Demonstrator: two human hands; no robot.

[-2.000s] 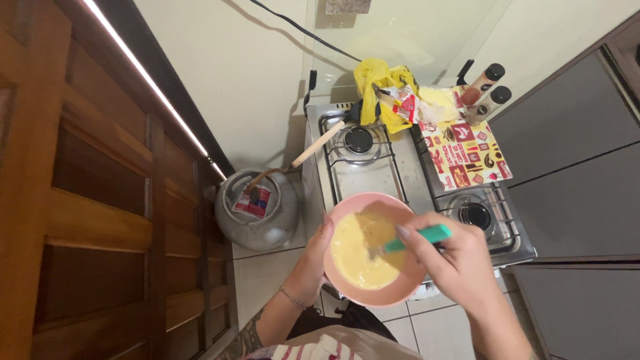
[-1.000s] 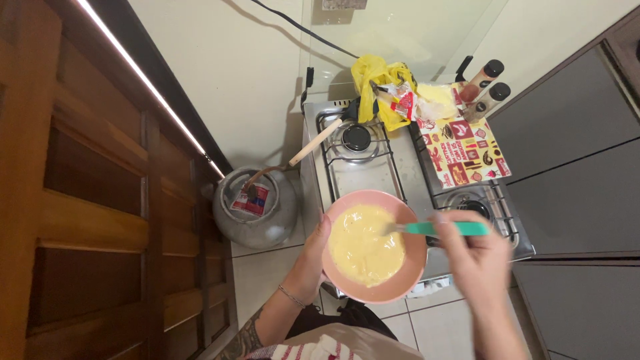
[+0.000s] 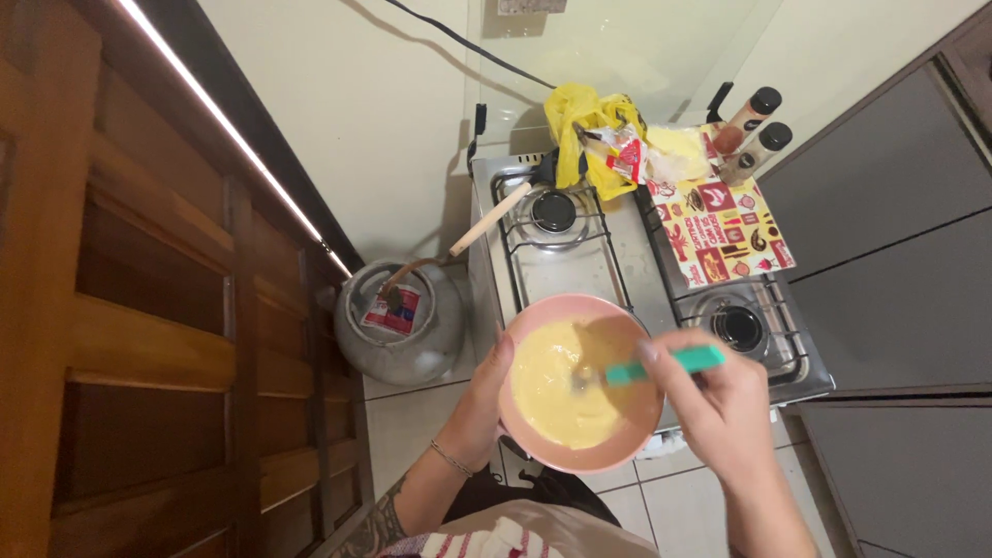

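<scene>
My left hand grips the left rim of a pink bowl, held in front of the stove. Inside the bowl lies a pale yellow, creamy mixture with a wet shine. Between the thumb and fingers of my right hand is the green handle of a utensil; its blurred metal end sits in the mixture near the bowl's middle. The fingers of my left hand under the bowl are hidden.
Behind the bowl is a gas stove bearing a wooden-handled pan, a yellow plastic bag, a printed box or board and two black-capped seasoning jars. A gas cylinder stands left, near a wooden door. Grey cabinets stand right.
My right hand has kept moving the green-handled utensil about in the mixture; since one second ago it has shifted left, closer to the bowl. My left hand keeps its hold on the bowl.
</scene>
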